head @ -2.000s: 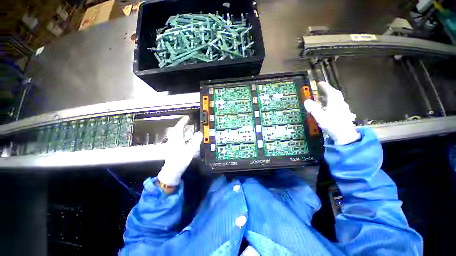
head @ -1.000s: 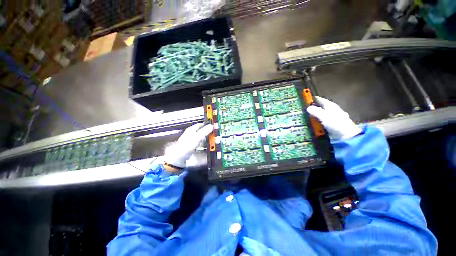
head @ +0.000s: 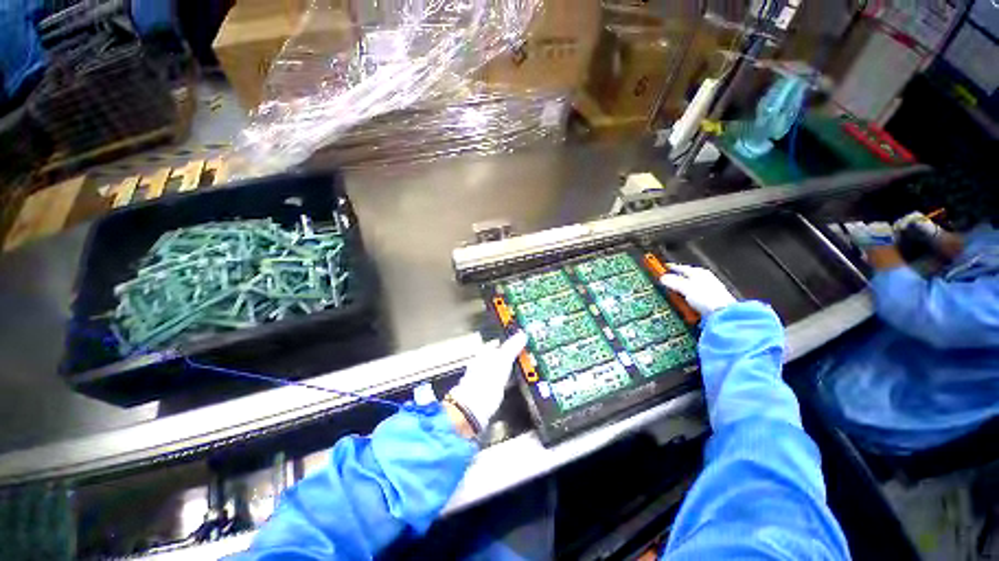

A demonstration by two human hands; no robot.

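Note:
A black carrier pallet (head: 592, 424) holds two green PCB panels (head: 564, 334) side by side, with orange clips on its left and right edges. It lies tilted in view over the conveyor rails. My left hand (head: 485, 384), in a white glove, holds the pallet's left edge by the orange clip. My right hand (head: 699, 289), also gloved, holds the right edge at the other orange clip. The undersides of the pallet and the fingertips below it are hidden.
A black bin (head: 121, 378) of thin pale-green strips (head: 236, 279) stands behind the rail at left. Conveyor rails (head: 613, 228) run on to the right, where another person's gloved hands and blue sleeves (head: 942, 307) show. Wrapped cartons (head: 548, 49) stand behind. A blue cord crosses at left.
The view has swung to the right. Both hands have carried the pallet rightwards to the outgoing rails. My left hand, off the pallet two seconds ago, now holds its left edge.

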